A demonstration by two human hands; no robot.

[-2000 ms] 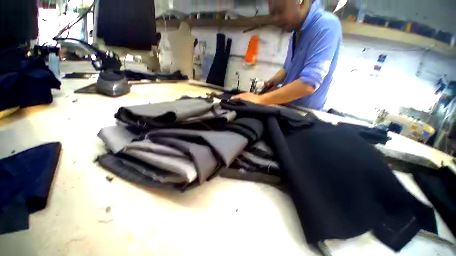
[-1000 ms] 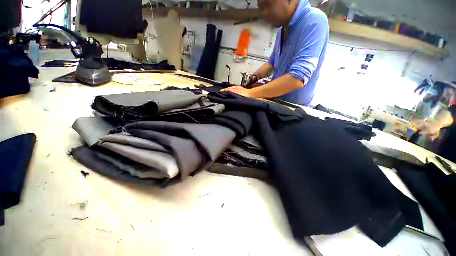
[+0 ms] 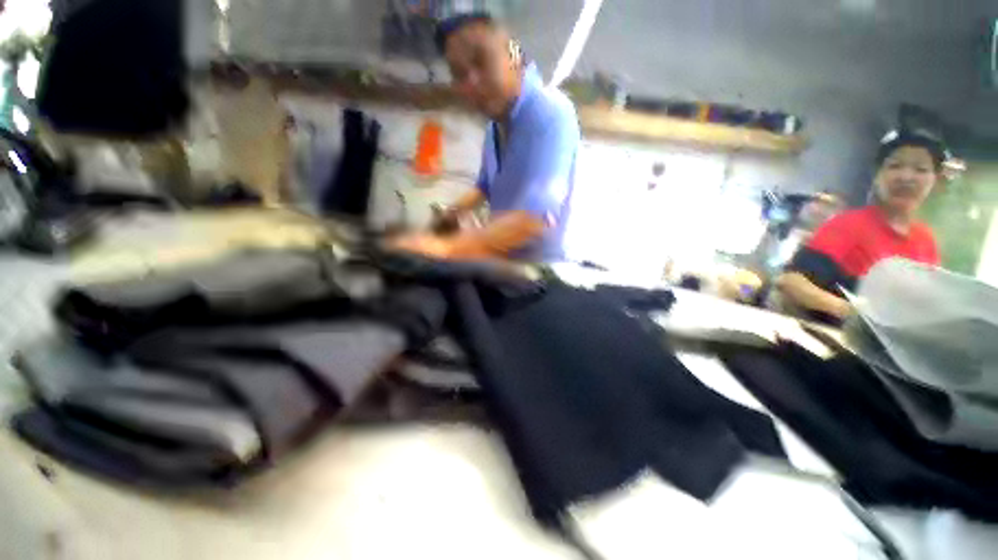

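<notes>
The frame is blurred. Neither of my hands is in view. A folded bundle of grey cut pieces (image 3: pixel 296 361) with black layers lies on the cream table (image 3: pixel 383 481), left of centre. Black cloth panels (image 3: pixel 591 383) drape over the table to its right, touching the bundle. A white board (image 3: pixel 646 514) shows under their lower edge. Across the table, a person in a blue shirt (image 3: pixel 536 153) has a hand low on dark cloth behind the bundle; what the other hand holds is too blurred to tell.
A second person in red (image 3: pixel 875 241) stands at the right beside a large curved grey sheet (image 3: pixel 930 339). More black cloth (image 3: pixel 810 405) lies at the right. A blurred dark shape is at the left edge. An orange piece (image 3: pixel 428 148) hangs on the back wall.
The view has swung right, so the bundle and black cloth sit further left. The person in red and the grey sheet have come into view. The blue-shirted person's head is raised.
</notes>
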